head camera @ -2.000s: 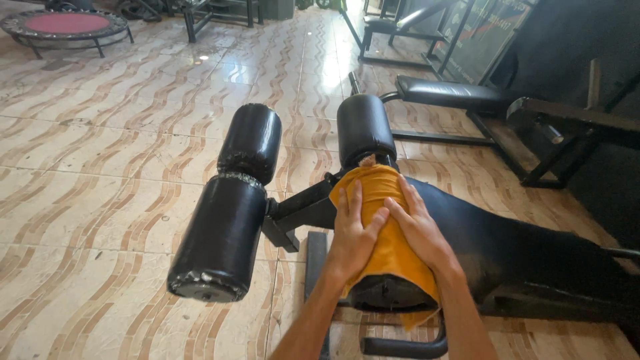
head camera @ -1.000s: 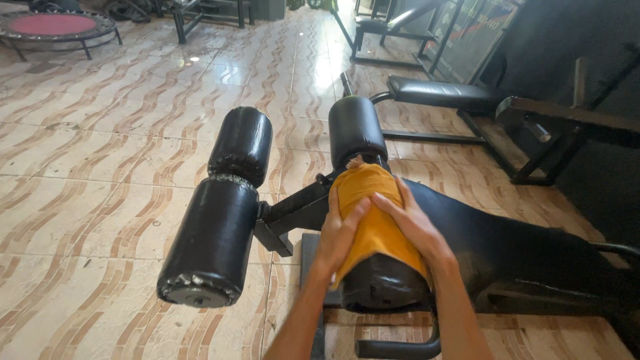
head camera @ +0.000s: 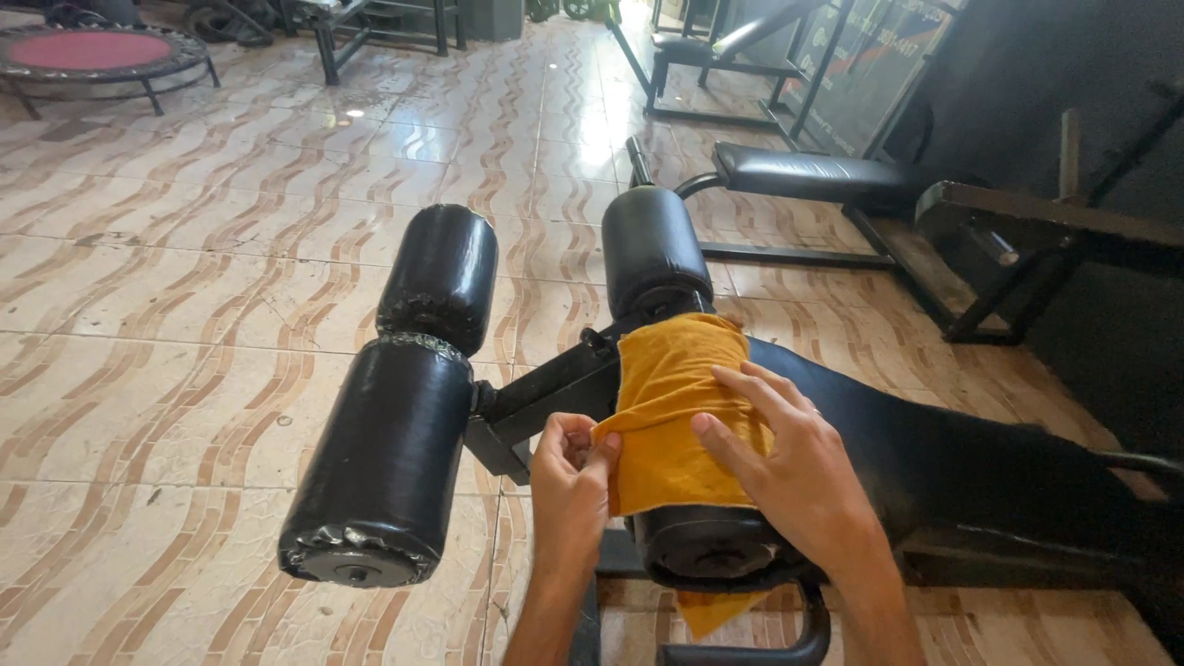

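Observation:
A yellow cloth [head camera: 684, 462] lies over a black padded foam roller [head camera: 712, 546] of a gym bench, and a corner of it hangs below the roller's end. My left hand [head camera: 578, 458] pinches the cloth's left edge between thumb and fingers. Fingers spread, my right hand [head camera: 791, 444] rests on the cloth's right side. Just beyond the cloth is another black roller [head camera: 655, 245]. Two more black rollers, a long one [head camera: 379, 453] and a shorter one [head camera: 442, 268], sit to the left on the same metal frame [head camera: 555, 384].
The bench's black pad [head camera: 943, 453] stretches to the right. Behind it stand a second padded bench [head camera: 814, 176] and a dark machine arm [head camera: 1045, 217] near the wall. A small trampoline [head camera: 92, 51] is at the far left on the tiled floor [head camera: 185, 305]. A curved metal bar [head camera: 740, 652] sits below the roller.
Both hands were laid around the cloth on the roller; now my left hand pinches its left edge and my right hand is farther right, with fingers spread. The cloth now shows a fold across it.

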